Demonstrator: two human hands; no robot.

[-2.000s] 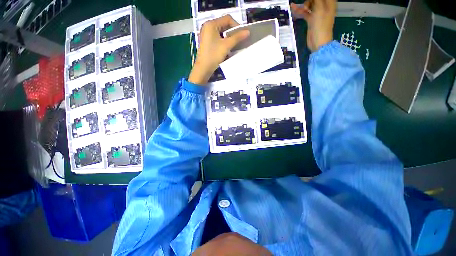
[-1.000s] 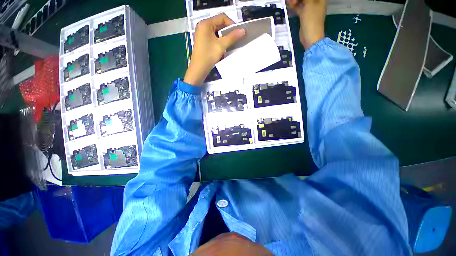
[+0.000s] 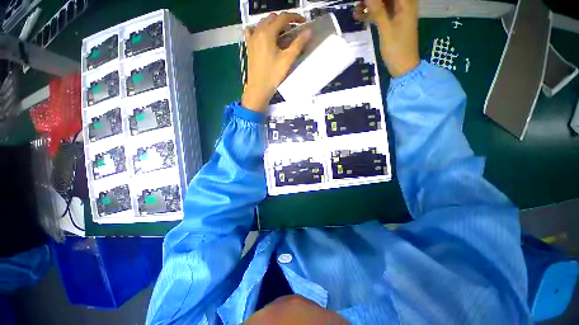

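My left hand grips a grey-brown adhesive sheet whose white backing paper hangs folded toward me, above the tray. My right hand is at the top edge, right of the sheet, fingers bent together. A thin dark tool, seemingly tweezers, shows faintly at its fingertips; its tips are blurred. The white blister tray holds black circuit boards in two columns. The sheet and my left hand hide part of the upper pockets.
A tall stack of white trays with boards stands at left, red bubble wrap beyond it. White lattice scraps lie right of the tray. Larger grey-brown sheets stand further right. Blue bin at lower left.
My left hand has tilted the sheet and raised its right side. My right hand has come down and left, closer to the sheet, and the thin tool now shows.
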